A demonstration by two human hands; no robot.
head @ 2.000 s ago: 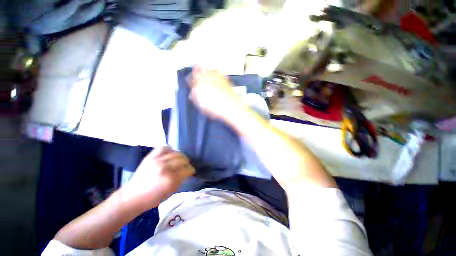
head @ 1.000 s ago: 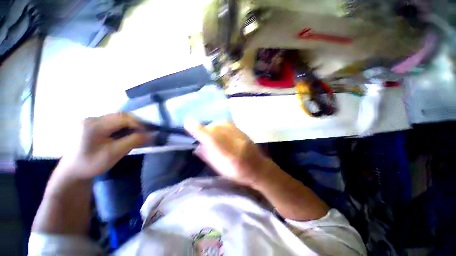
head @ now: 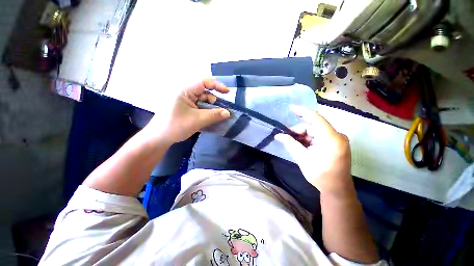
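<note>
A fabric panel (head: 280,97), pale blue-grey with a dark band along its far side, lies at the near edge of the white table. Its near part is folded up between my hands, showing a dark edge and narrow dark strips (head: 238,126) across pale fabric. My left hand (head: 189,111) pinches the folded edge at the left between thumb and fingers. My right hand (head: 325,150) holds the same edge at the right. The panel's far right corner lies close to the presser foot area (head: 326,60) of the sewing machine; the needle cannot be made out.
The machine head (head: 387,23) stands at the upper right. Scissors (head: 414,143) with yellow and dark handles lie right of my right hand, beside a red cloth (head: 390,105) with a dark object on it. A white strip (head: 462,186) hangs at the right edge.
The panel has been turned and its near edge is now held folded up in both hands. My view has shifted, so the machine and scissors appear farther right than one second ago.
</note>
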